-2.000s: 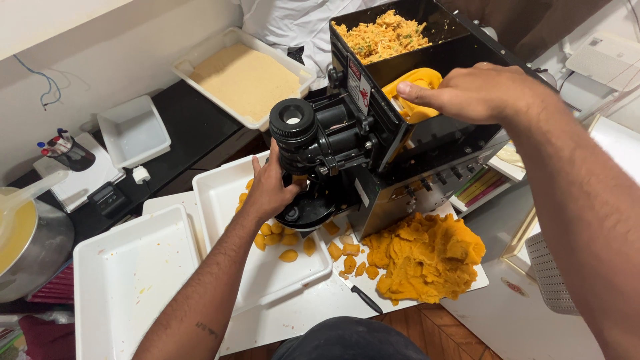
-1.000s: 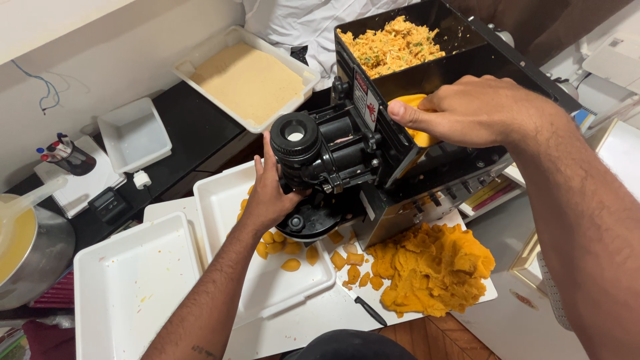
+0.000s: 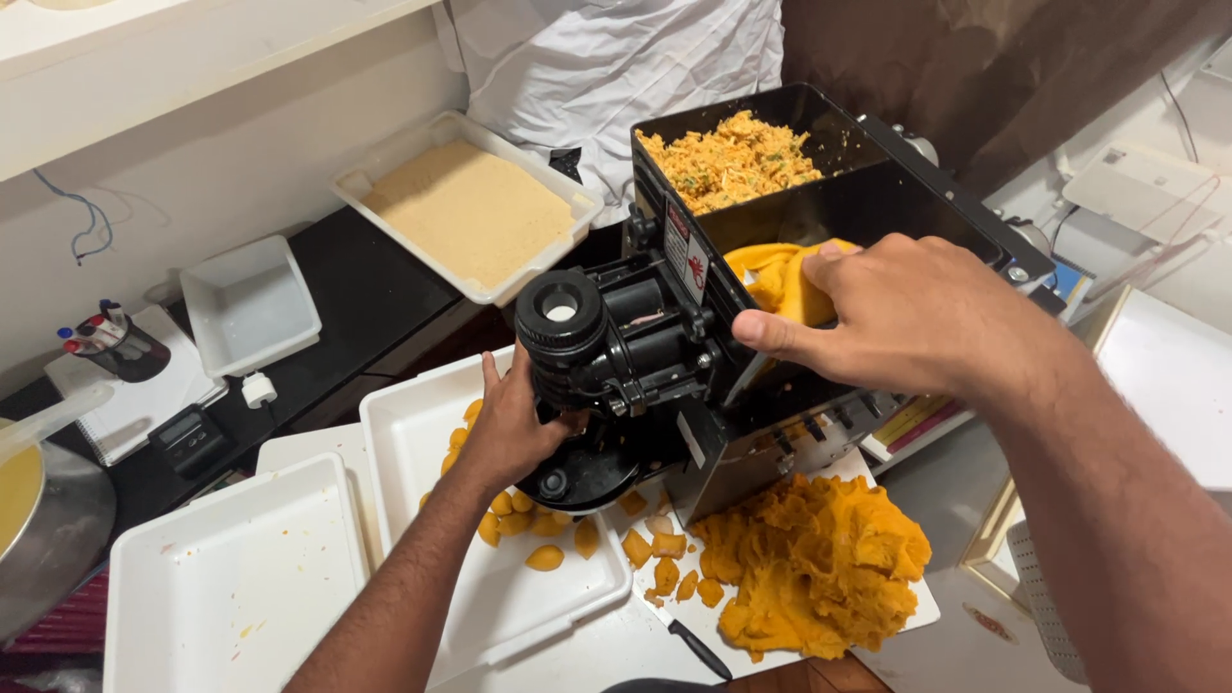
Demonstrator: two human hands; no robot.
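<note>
A black food-forming machine stands in the middle, with shredded orange filling in its rear hopper. Orange dough lies in the front hopper, and my right hand rests on it, thumb spread out over the hopper's edge. My left hand is at the underside of the round black forming head, its fingertips partly hidden. Below it a white tray bears small teardrop-shaped dough pieces. A large mound of orange dough sits on the white surface at the machine's foot, beside several loose dough scraps.
A black-handled knife lies near the mound. At left are another white tray, a metal pot, a pen holder and a small white tub. A tray of fine crumbs stands behind.
My right hand has stayed over the front hopper, where more of the dough now shows than a second ago. My left hand remains at the forming head.
</note>
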